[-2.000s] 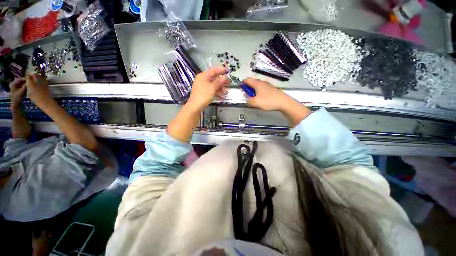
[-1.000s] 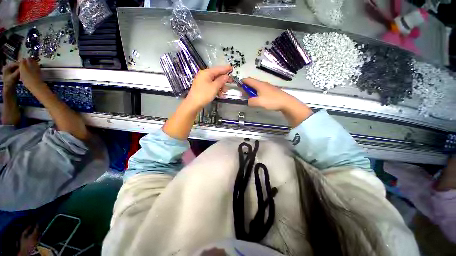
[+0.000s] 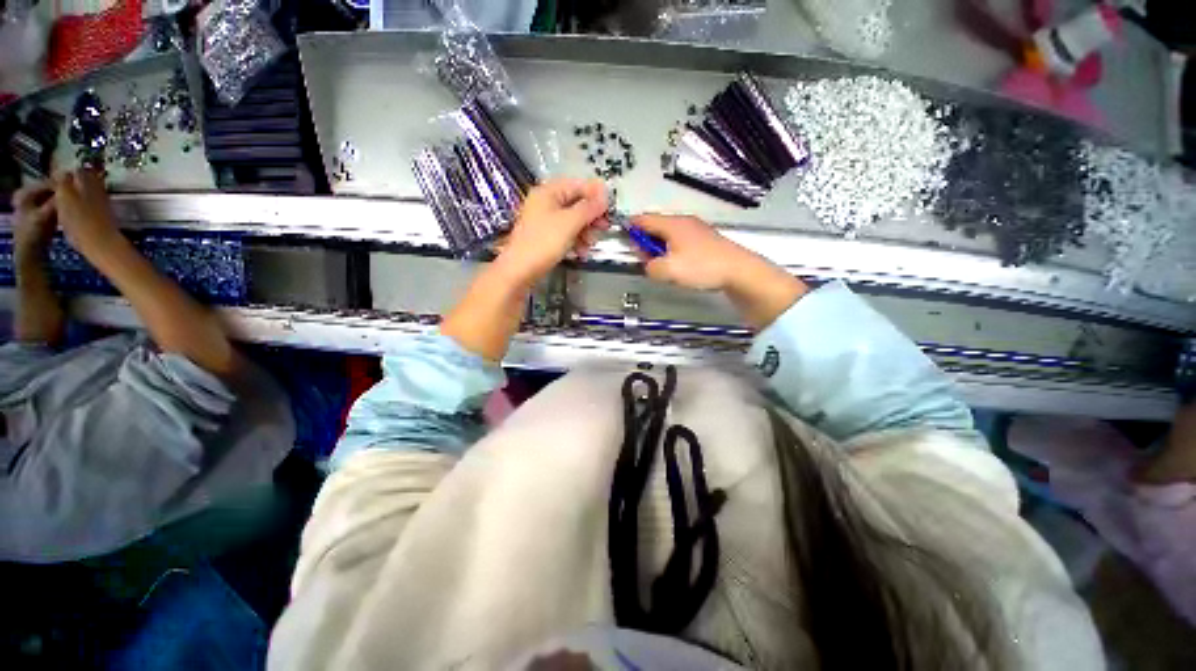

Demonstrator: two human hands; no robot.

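My right hand (image 3: 689, 252) is closed around the blue-handled pliers (image 3: 645, 240), whose short metal jaws point left toward my left hand. My left hand (image 3: 558, 226) has its thumb and fingertips pinched together at the jaws, above the silvery rail. Whatever lies between the fingertips is too small to tell. Dark tiny loose parts (image 3: 606, 151) are scattered in the tray just beyond my hands. Bundles of dark, silvery strips lie left of them (image 3: 475, 177) and right of them (image 3: 737, 142).
The grey metal tray (image 3: 380, 66) also holds a white parts heap (image 3: 868, 151), a black parts heap (image 3: 1013, 186) and a paler heap (image 3: 1135, 216). A clear bag (image 3: 468, 63) lies at its rear. A silvery rail (image 3: 354, 220) runs in front. A co-worker (image 3: 131, 406) works at left.
My hands stay close together over the rail, with the pliers still in my right hand. The bag at the tray's rear and the strip bundles lie about as before.
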